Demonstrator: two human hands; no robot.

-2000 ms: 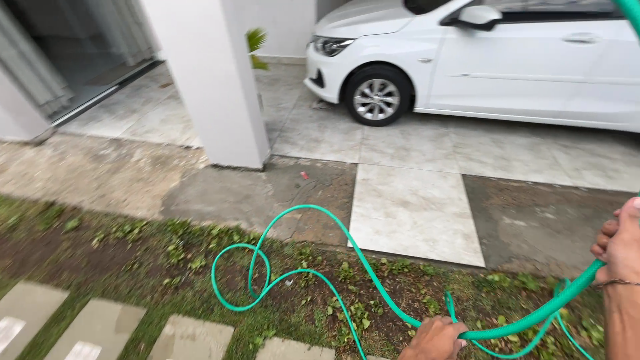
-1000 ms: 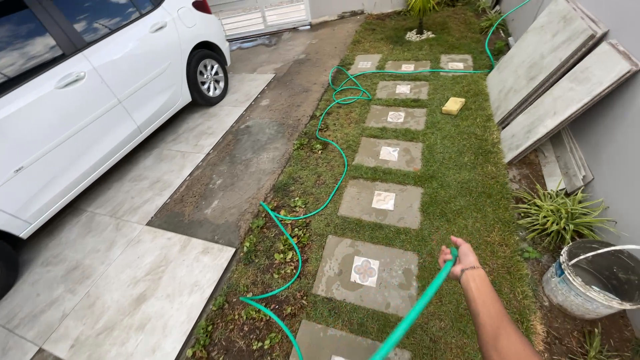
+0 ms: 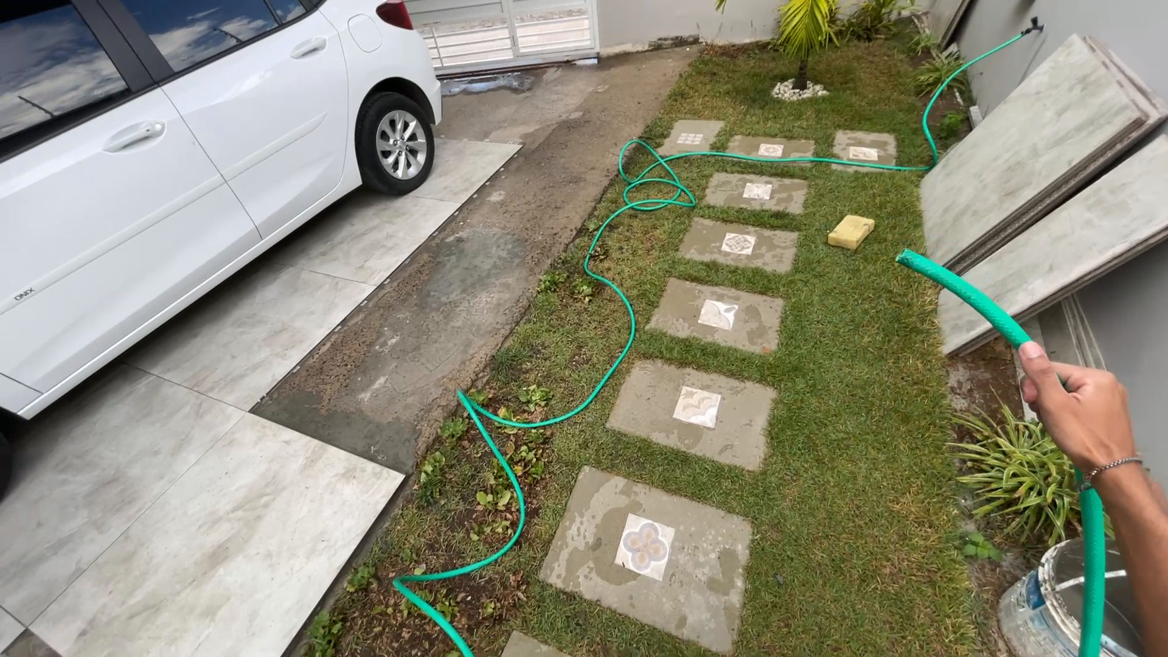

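My right hand (image 3: 1072, 406), with a bracelet at its wrist, grips a green garden hose (image 3: 967, 294) a little behind its open end, which points up and left over the grass. Below the hand the hose hangs down past the wrist, in front of a bucket. No water shows at the hose end. The rest of the hose winds along the planted strip, loops near the far stepping stones (image 3: 698, 408) and runs to a tap (image 3: 1033, 27) on the right wall. My left hand is out of view.
A white car (image 3: 210, 164) stands at left on large tiles (image 3: 219, 538). Large slabs (image 3: 1031, 155) lean on the right wall. A yellow sponge-like block (image 3: 850, 232) lies on the grass. A spiky plant (image 3: 1022, 470) and a dirty white bucket (image 3: 1049, 602) are at lower right.
The view has swung far along the path. Both hands were on the hose two seconds ago; now only my right is seen. It has moved right, and the hose end has come into view.
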